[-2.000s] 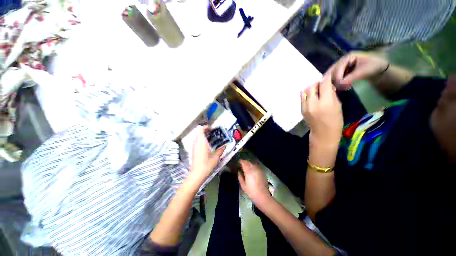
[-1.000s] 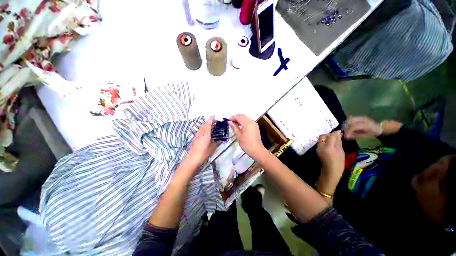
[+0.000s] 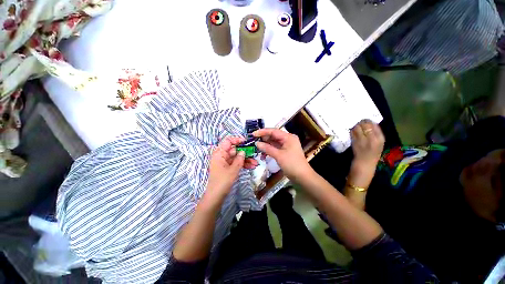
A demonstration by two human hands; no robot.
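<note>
My left hand (image 3: 226, 166) holds a small green and dark packet (image 3: 246, 150) in its fingertips over the table's front edge. My right hand (image 3: 281, 150) pinches at the dark upper part of the same packet; what its fingertips hold is too small to tell. A dark rectangular case (image 3: 254, 125) lies just beyond my fingertips. The striped garment (image 3: 127, 205) is heaped over the table edge to the left of my hands. The yellowish wooden drawer (image 3: 310, 133) is open beneath my right wrist.
Two brown thread cones (image 3: 252, 41) stand on the white table (image 3: 138, 41) near a phone (image 3: 306, 16) and dark snips (image 3: 325, 46). Floral garments (image 3: 41, 55) lie at left. Another person's hand (image 3: 367, 145) is at right, beside white paper (image 3: 346, 102).
The dark case has left my left hand and lies beyond my fingertips. A green packet is now between both hands. The view has shifted slightly. One of the other person's hands is no longer visible.
</note>
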